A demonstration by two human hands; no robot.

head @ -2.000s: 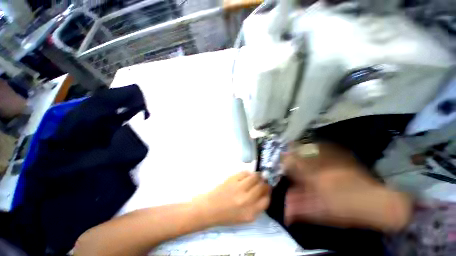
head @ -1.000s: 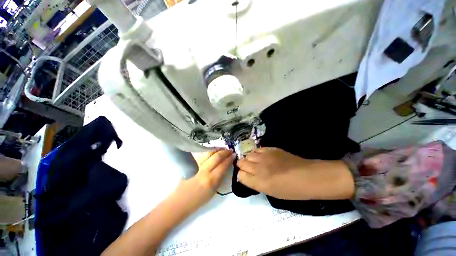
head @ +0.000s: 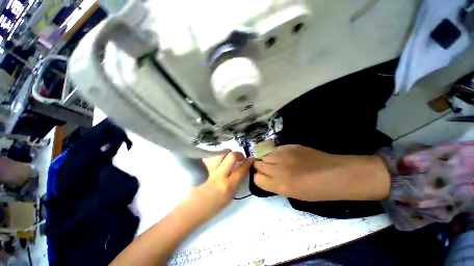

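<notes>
A black fabric piece (head: pixel 332 111) lies under the arm of the off-white sewing machine (head: pixel 332 47) and reaches the needle area. My right hand (head: pixel 296 171) rests on the fabric with its fingertips pinching its left edge, beside the yellowish tab (head: pixel 264 149). My left hand (head: pixel 226 174) is just left of the presser foot, its fingertips together at the fabric edge and touching or nearly touching my right fingers. The needle tip is hidden by the fingers and metal parts.
A heap of dark pieces (head: pixel 93 192) lies at left over a blue bin edge (head: pixel 56 163). The lamp tube (head: pixel 192 170) is by my left hand. A white cloth (head: pixel 429 47) hangs at upper right. A wire-mesh rack stands behind at left.
Since the earliest frame, my right hand has come in beside the presser foot and the fabric lies flatter. Over the last second the view has come closer to the machine; both hands stay near the needle.
</notes>
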